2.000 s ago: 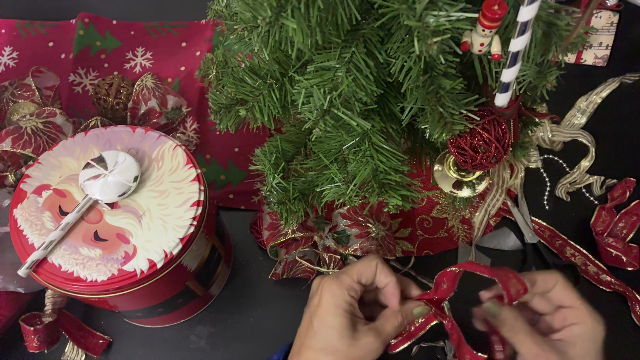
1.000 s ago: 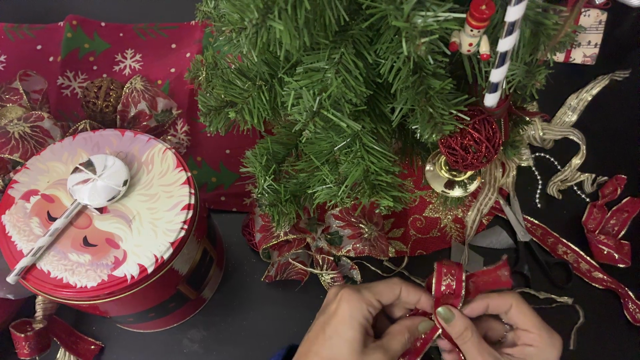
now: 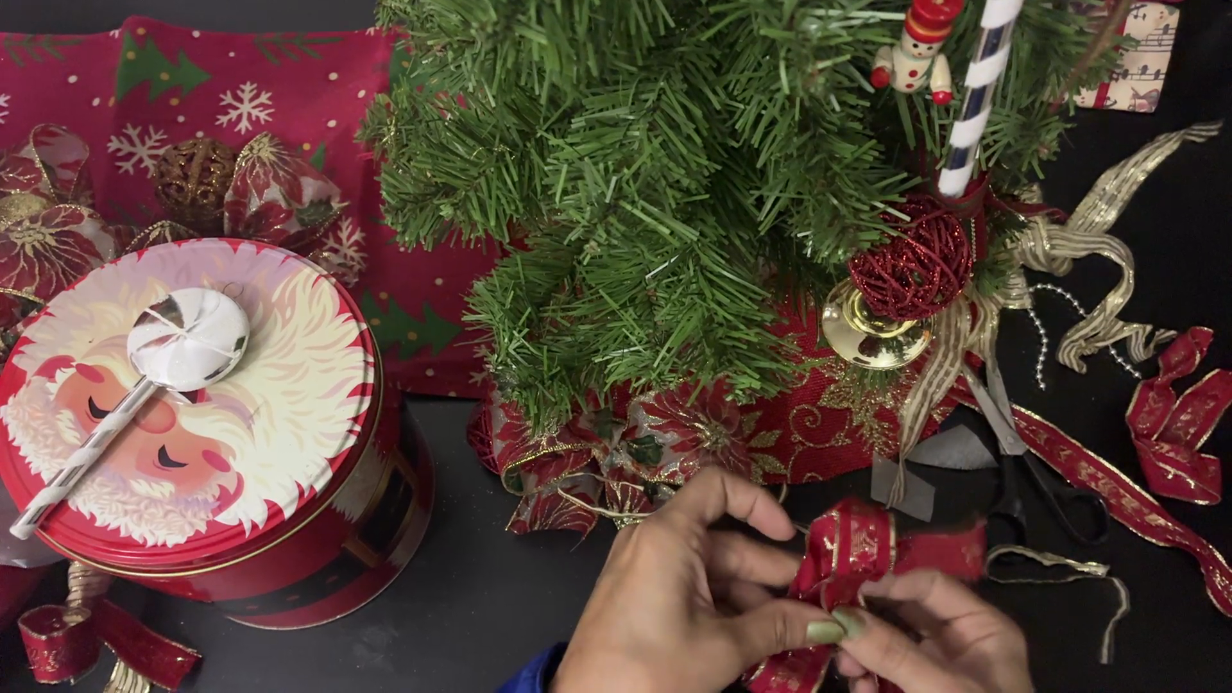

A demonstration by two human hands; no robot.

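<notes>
Near the bottom centre, my left hand [image 3: 707, 587] pinches a looped red ribbon with gold edging [image 3: 847, 549] between thumb and fingers. My right hand [image 3: 929, 626] grips the same ribbon from the other side, the two thumbs meeting at its gathered middle. One ribbon end sticks out to the right above my right hand, and more ribbon hangs below, partly hidden by the hands. Just above the hands lie sheer poinsettia-pattern ribbon loops [image 3: 577, 462]. Black-handled scissors [image 3: 1011, 433] rest on the dark table right of the ribbon, near a thin beige cord [image 3: 1059, 563].
An artificial green tree [image 3: 626, 212] stands behind my hands, with a toy soldier ornament [image 3: 914, 58], a red glitter ball [image 3: 914, 255] and a gold bell [image 3: 876, 332]. A Santa tin [image 3: 318, 568] bearing a lollipop ornament [image 3: 188, 337] stands left. Loose red ribbon [image 3: 1179, 423] lies right.
My hands, apart on the ribbon two seconds ago, have come together at its middle. The ribbon has gone from an open loop to a gathered bow shape.
</notes>
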